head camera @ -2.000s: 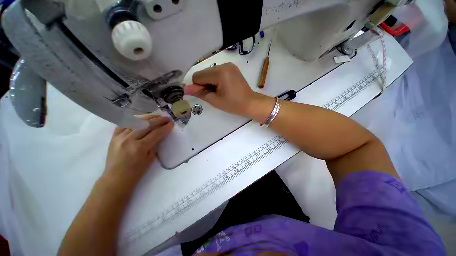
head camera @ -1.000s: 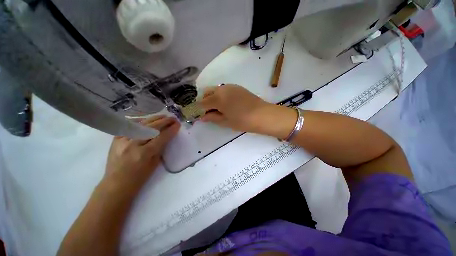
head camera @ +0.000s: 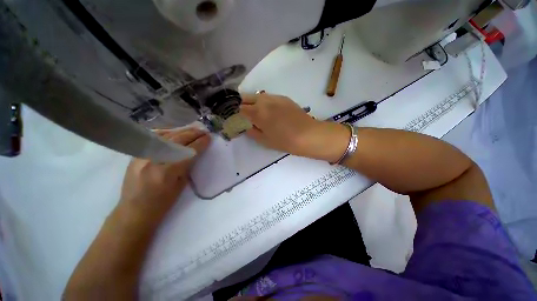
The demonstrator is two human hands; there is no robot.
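The tan block [head camera: 236,126] sits at the needle area under the machine head [head camera: 176,41]. My left hand [head camera: 162,161] lies flat left of the needle, fingers partly hidden by the machine's pale curved guard. My right hand [head camera: 279,124] is just right of the tan block, fingers bent with tips at the block; whether they hold anything is hidden. Sheer white fabric [head camera: 65,200] is hard to separate from the white table on the left. The needle tip is not clearly visible.
The awl [head camera: 334,75] lies behind my right wrist. Black snips [head camera: 356,110] lie beside that wrist. Scissor handles [head camera: 312,40] show behind. The printed ruler tape [head camera: 294,203] runs along the front edge. A pale measuring tape [head camera: 476,76] hangs at the right, near a red object [head camera: 493,36].
The view has moved closer to the machine head. My right hand has come down and forward to the tan block's right side. My left hand has stayed left of the needle.
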